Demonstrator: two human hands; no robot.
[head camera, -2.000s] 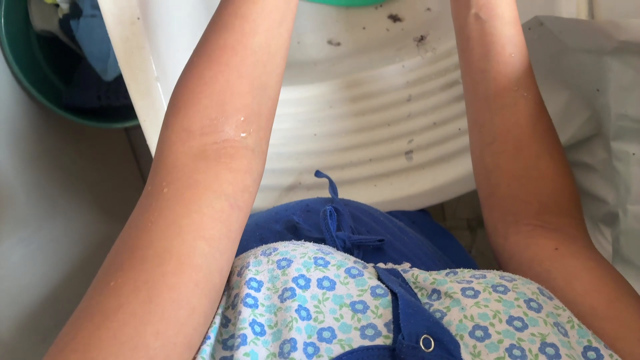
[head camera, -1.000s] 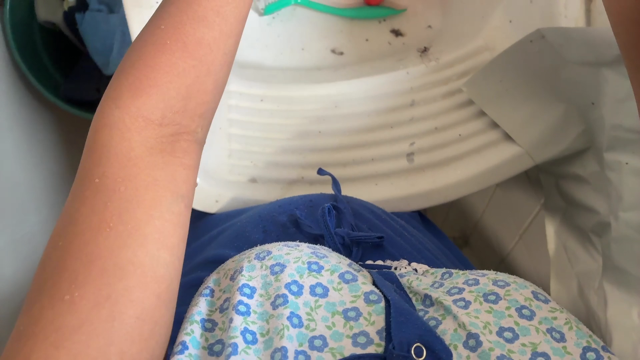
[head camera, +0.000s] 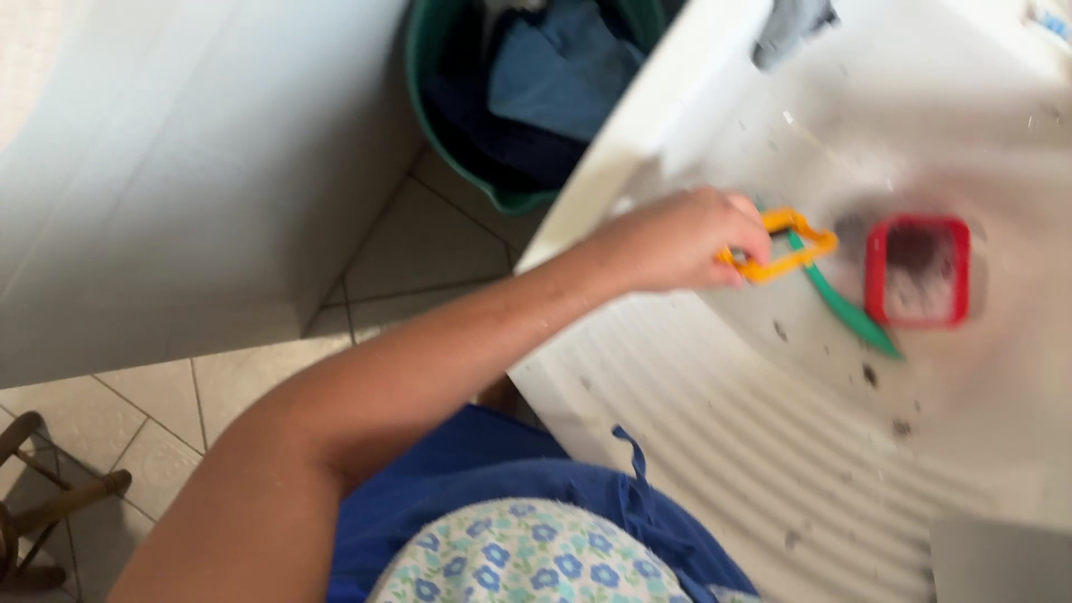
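Observation:
My left hand (head camera: 712, 239) is closed around one side of a yellow plastic frame (head camera: 791, 251), held over the left part of a white laundry sink (head camera: 653, 360) with a ribbed washboard slope. Below and beside the frame, a green curved plastic handle (head camera: 846, 310) lies in the basin. Its lower part touches or nearly touches a red square plastic frame (head camera: 963, 276), which rests with dark residue and murky water inside it. Dark bits of dirt (head camera: 869, 374) are scattered on the basin floor. My right hand is out of view.
A green tub (head camera: 419, 109) holding blue and dark cloths (head camera: 553, 75) stands on the tiled floor left of the sink. A grey cloth (head camera: 787, 29) hangs at the sink's back rim. A pale grey surface (head camera: 193, 184) fills the upper left; part of a wooden stool (head camera: 67, 502) shows lower left.
The view has swung far to the left and up. My left hand, out of frame earlier, now shows with the yellow frame in it. My right arm has left the view.

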